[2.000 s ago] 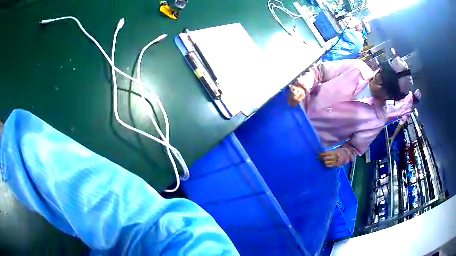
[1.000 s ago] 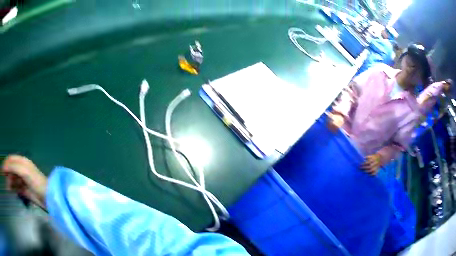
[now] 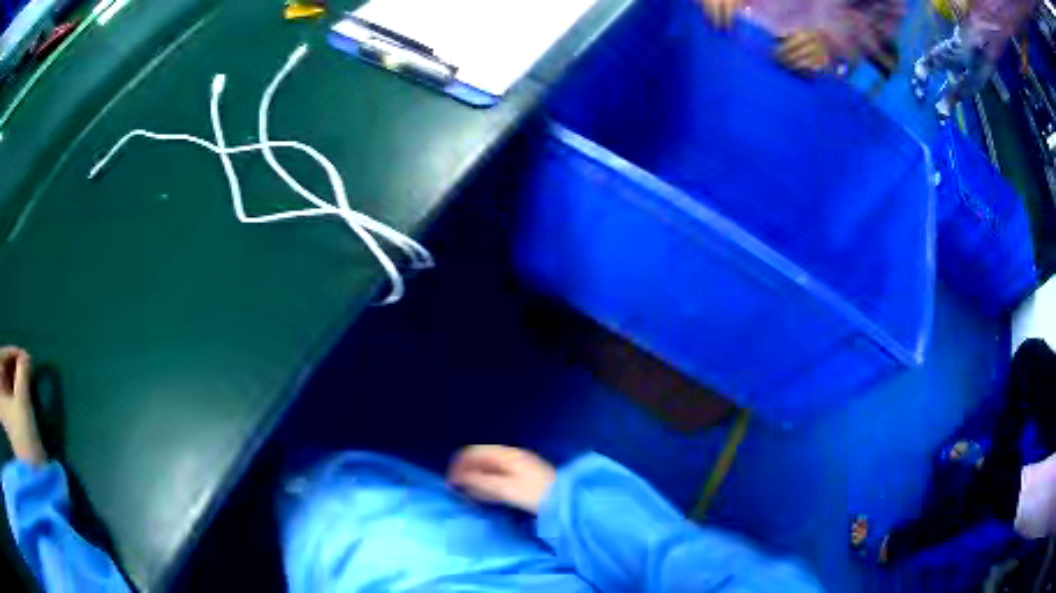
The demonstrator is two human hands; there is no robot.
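White cables (image 3: 338, 209) lie loosely crossed on the green bench (image 3: 139, 278), their bends at its near edge. A clipboard (image 3: 463, 33) with white paper lies at the top of the view. My left hand (image 3: 16, 400) is at the far left over the bench, partly cut off by the picture's edge. My right hand (image 3: 504, 475) is blurred, low in the middle over the light blue smock, away from the cables. No object shows in either hand, but their fingers are unclear.
A large blue bin (image 3: 718, 243) stands right of the bench edge. A person in pink (image 3: 851, 26) has hands at its far rim. A yellow piece (image 3: 303, 9) is cut off at the top. Another blue bin (image 3: 984, 220) is farther right. A bench rail curves at upper left.
The view has swung down and right, so the cables and clipboard sit higher. The sleeved arm that reached across the lower left is drawn back; a hand now shows over the smock.
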